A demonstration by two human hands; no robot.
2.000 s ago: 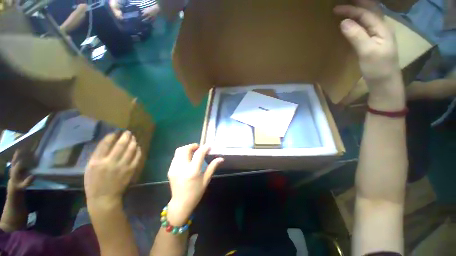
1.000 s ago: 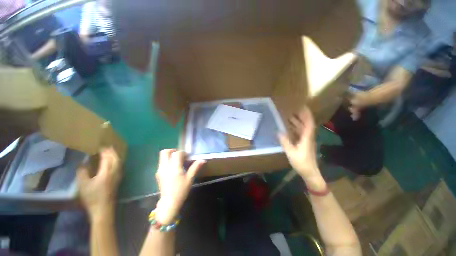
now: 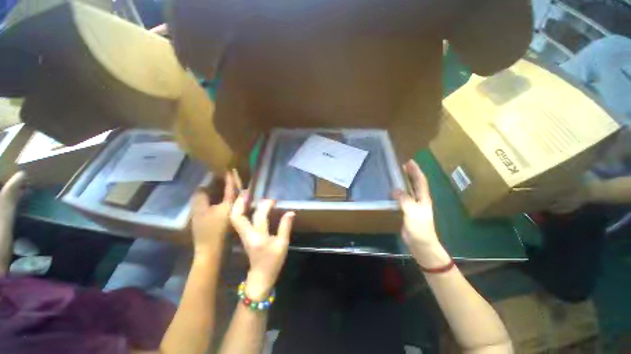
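Note:
An open brown carton (image 3: 346, 220) sits on the green bench in front of me, its tall lid raised at the back. A white foam rim runs inside its walls. A white printed card (image 3: 329, 160) lies tilted over a small brown accessory box (image 3: 331, 189), on a grey-blue bagged surface. My left hand (image 3: 261, 238), with a bead bracelet, touches the carton's front left corner with fingers spread. My right hand (image 3: 419, 218), with a red band, holds the front right corner, thumb at the rim and fingers along the outside.
A neighbour's open carton (image 3: 124, 225) stands close at left, with that person's hand (image 3: 211, 218) beside my left hand. A closed carton (image 3: 512, 138) with a barcode label stands at right by another person's arm. More cartons (image 3: 553, 325) lie low at right.
The closed carton has appeared on the bench at right. The neighbour's carton now sits closer to mine. My right hand came down from the raised lid to the front right corner.

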